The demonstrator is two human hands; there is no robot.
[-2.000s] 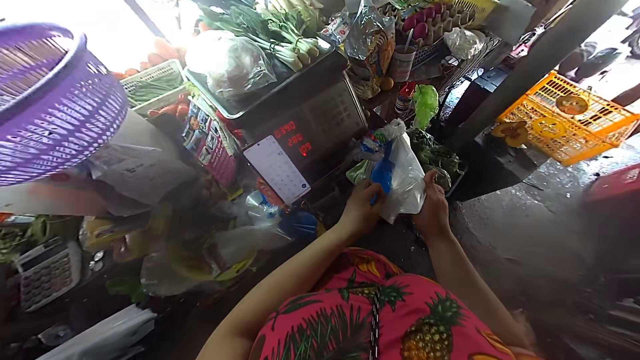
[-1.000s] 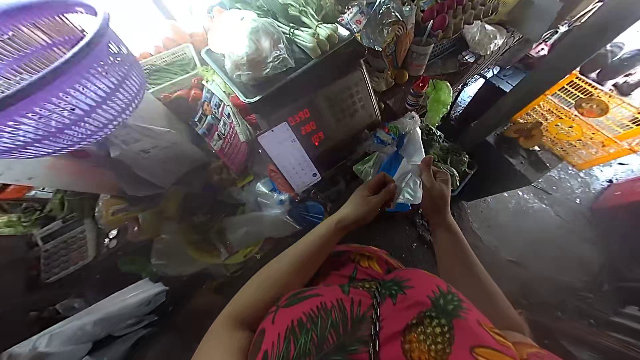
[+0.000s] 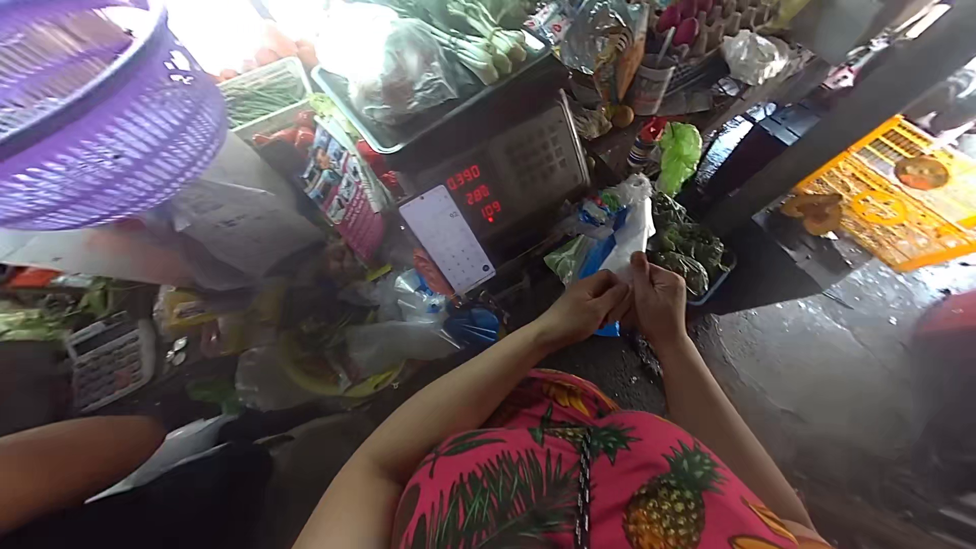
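My left hand [image 3: 585, 306] has its fingers closed on the lower edge of a thin white plastic bag [image 3: 633, 229]. Close beside it, almost touching, my right hand [image 3: 657, 297] pinches the same bag between thumb and fingers. Blue plastic [image 3: 598, 259] shows behind the fingers, below the bag. Dark leafy greens [image 3: 682, 244] lie in a tray just right of the bag. Up and to the left stands a digital scale [image 3: 503, 171] with lit red digits, and a phone [image 3: 447, 238] showing a keypad leans against it. A bagged item [image 3: 396, 69] rests in the tray on the scale.
A purple plastic basket [image 3: 114, 152] hangs at the upper left. A calculator [image 3: 110, 362] lies at the left, above another person's arm [image 3: 76, 465]. A grey post [image 3: 831, 122] rises on the right, before an orange crate [image 3: 900, 202] on wet ground.
Another person's arm has come into view at the lower left. My hands have drawn closer together on the bag.
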